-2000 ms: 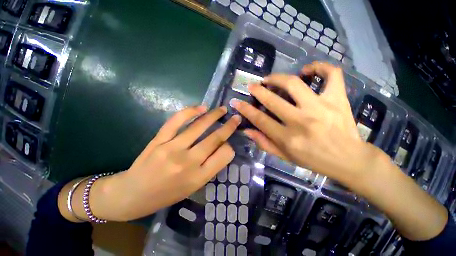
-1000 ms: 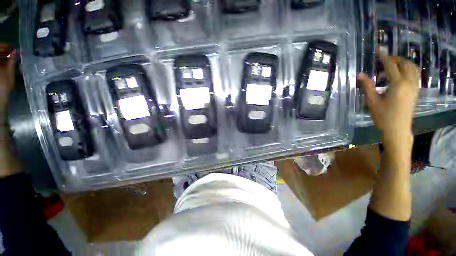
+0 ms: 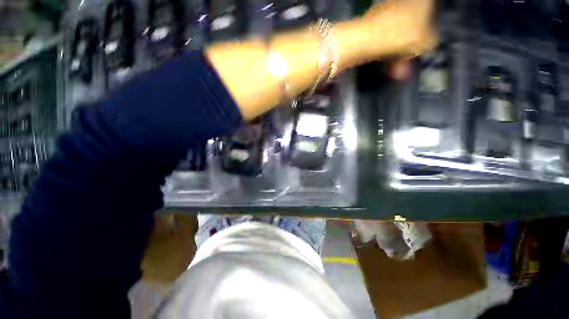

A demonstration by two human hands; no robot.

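My left hand (image 3: pixel 402 28) is blurred at the top, right of centre, its braceleted arm stretched across from the left over a clear blister tray (image 3: pixel 324 194). Its fingers are smeared and partly hidden, so what it holds cannot be told. A dark shape lies under it. The tray holds black phone housings (image 3: pixel 310 149) with pale labels and oval pads, partly covered by my sleeve. A second clear tray (image 3: pixel 437 182) with black housings (image 3: pixel 499 112) lies to the right. My right hand is not in view; only a dark sleeve seems to show at the bottom right.
The dark green bench edge (image 3: pixel 374 210) runs below the trays. A brown cardboard box (image 3: pixel 424 274) with a crumpled white bag (image 3: pixel 396 237) on it is below, right of centre. Another brown box (image 3: pixel 168 249) is at the left. More housings show at the far left.
The view has shifted right along the bench. My left arm now reaches across the tray to the right. My right hand has gone out of view. The right tray shows more fully.
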